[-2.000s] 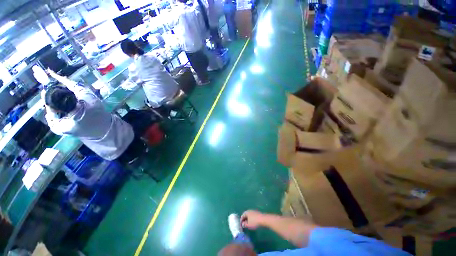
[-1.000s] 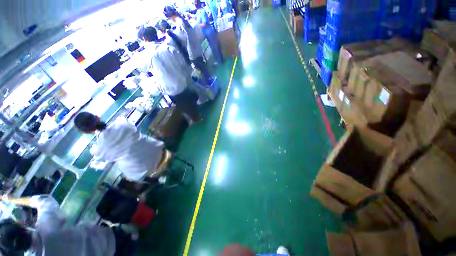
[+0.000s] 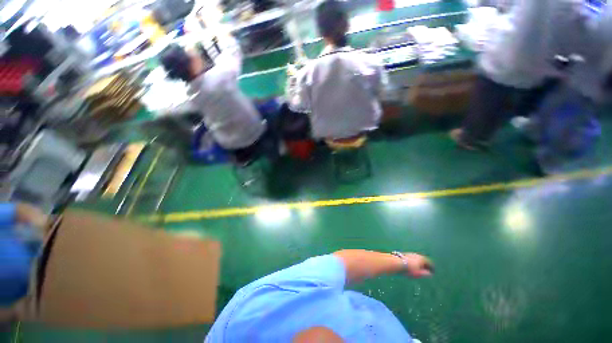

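Observation:
My left hand (image 3: 419, 265) is right of centre at the end of my outstretched bare forearm, with a band at the wrist and a light blue sleeve. It is small and blurred; its fingers seem curled, with a dark spot at the tips. I cannot tell whether it holds anything. My right hand is out of the picture. A large brown carton (image 3: 127, 271) is at the lower left, blurred, beside another person's blue sleeve (image 3: 15, 258) at the left edge.
Green floor with a yellow line (image 3: 349, 200) crosses the view. Beyond it, two people in pale tops sit on stools at the line bench (image 3: 265, 70), and others stand at the upper right near a blue bag or bin (image 3: 569, 127). Grey equipment (image 3: 50, 164) and flat cardboard stand left.
The view has swung left from the aisle to the bench. The carton stacks on the right have left view. My left arm, the large carton and the blue sleeve beside it have appeared.

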